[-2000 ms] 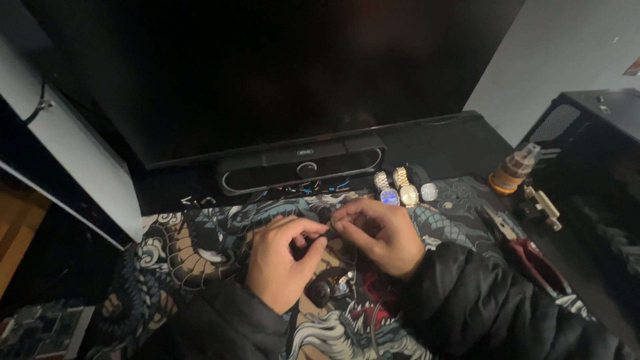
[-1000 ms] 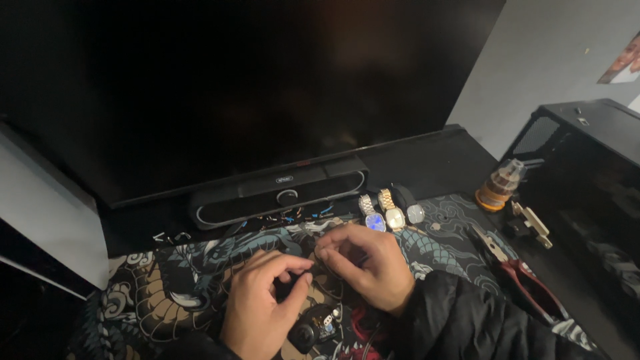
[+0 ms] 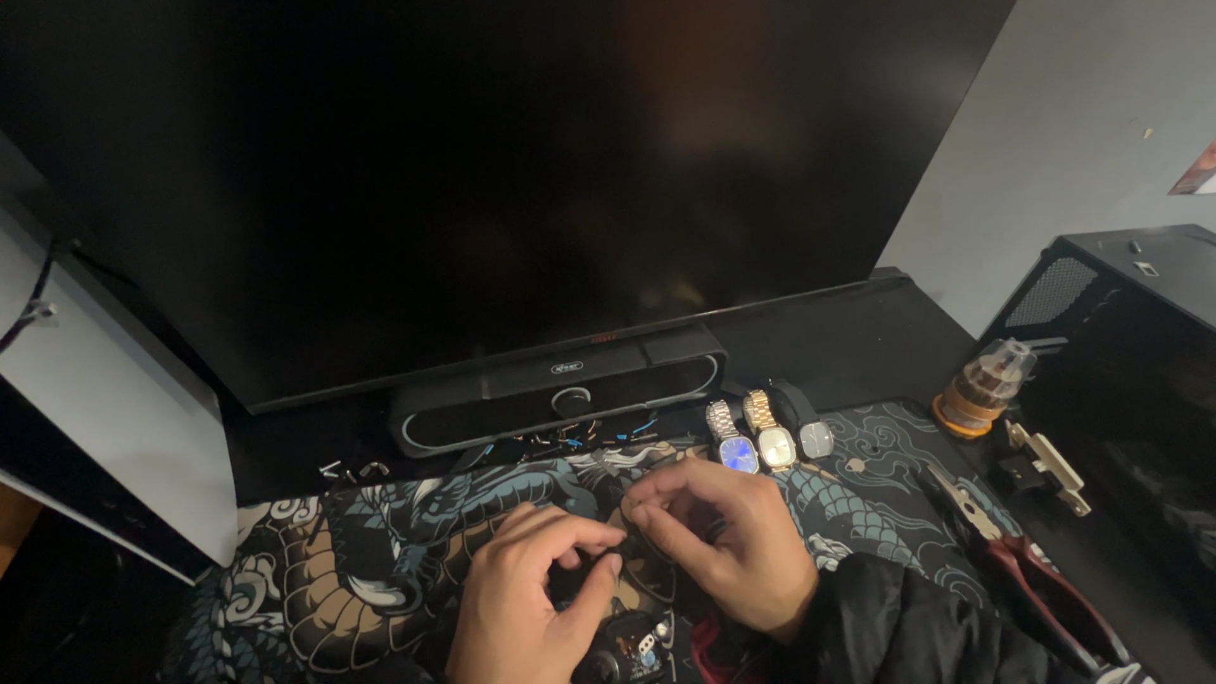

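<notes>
Over the patterned desk mat, my left hand has its thumb and index fingertips close together at a tiny dark thing, too small to name. My right hand is just to its right, thumb and index finger pinched near each other; whether anything lies between them cannot be told. Below and between the hands, partly hidden by my left hand, sits a small dark object with a light cartoon figure. Three wristwatches lie beyond my right hand: one with a blue dial, a gold one and a black-strapped one.
A black soundbar stands under a large monitor, with small wire bits before it. To the right are red-handled pliers, an orange-based bottle, a metal bracket and a black computer case. A white console stands left.
The hands have stayed close together over the mat, with a slightly wider gap between their fingertips now than two seconds ago. The view has shifted somewhat.
</notes>
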